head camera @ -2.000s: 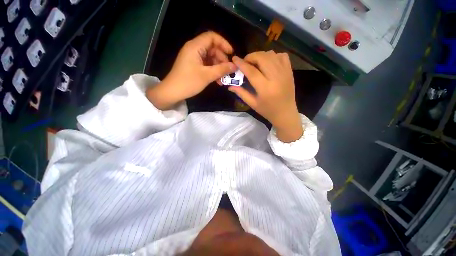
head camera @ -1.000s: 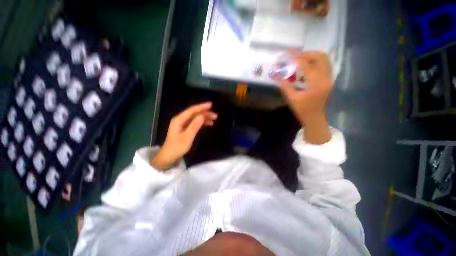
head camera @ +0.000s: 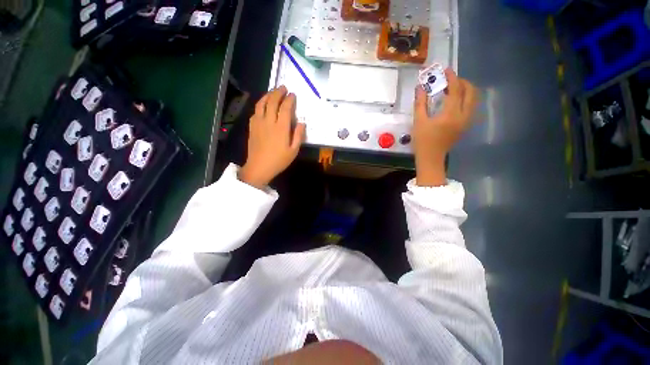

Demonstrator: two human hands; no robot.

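Observation:
My right hand point(head camera: 445, 117) holds a small white housing point(head camera: 432, 80) between thumb and fingers, above the right side of the white press base point(head camera: 321, 132). My left hand point(head camera: 273, 132) rests on the left front edge of the base, fingers a little apart, with nothing seen in it. Behind the housing is the second fixture point(head camera: 403, 43), an orange-brown block with black and metal parts on top. The nest fixture point(head camera: 365, 7) is at the top edge, holding a white piece and partly cut off.
A white block point(head camera: 362, 84), a blue stick point(head camera: 301, 70) and a green item point(head camera: 305, 51) lie on the base. A red button point(head camera: 386, 140) and silver buttons point(head camera: 363, 135) are in front. Black trays point(head camera: 93, 139) of white housings stand at left. Metal racks point(head camera: 604, 214) stand at right.
The view has shifted to show the fixtures. The housing, earlier between both hands, is now in my right hand only, over the base. My left hand has moved forward onto the base's left edge.

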